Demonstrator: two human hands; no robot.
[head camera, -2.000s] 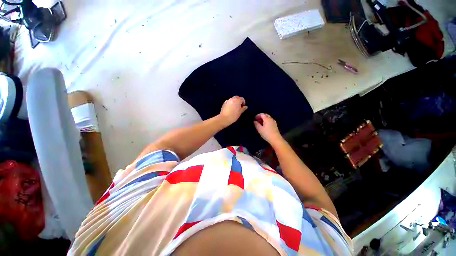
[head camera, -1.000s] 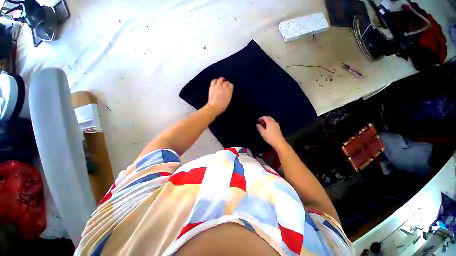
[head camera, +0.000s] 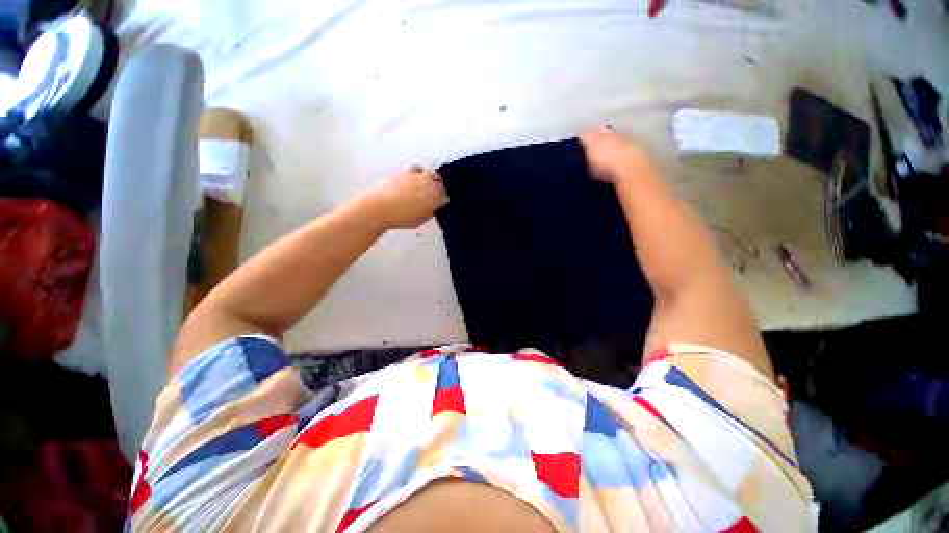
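Observation:
A dark cloth piece (head camera: 541, 245), black or navy, lies on the white-covered table in front of me and runs down toward the table's front edge. My left hand (head camera: 418, 196) holds its far left corner. My right hand (head camera: 609, 154) holds its far right corner. The cloth's far edge is stretched nearly straight between my hands. Its near end is hidden behind my patterned shirt.
A white block (head camera: 726, 133), a dark pad (head camera: 828, 127) and the iron (head camera: 862, 217) are at right. Small snips (head camera: 793, 267) lie near a thin thread. The pale sleeve board (head camera: 151, 239) and a brown board (head camera: 222, 208) stand at left.
Both hands have moved out to the cloth's far corners, the right one forward and rightward. The cloth has turned and its far edge now runs across. The view has also shifted.

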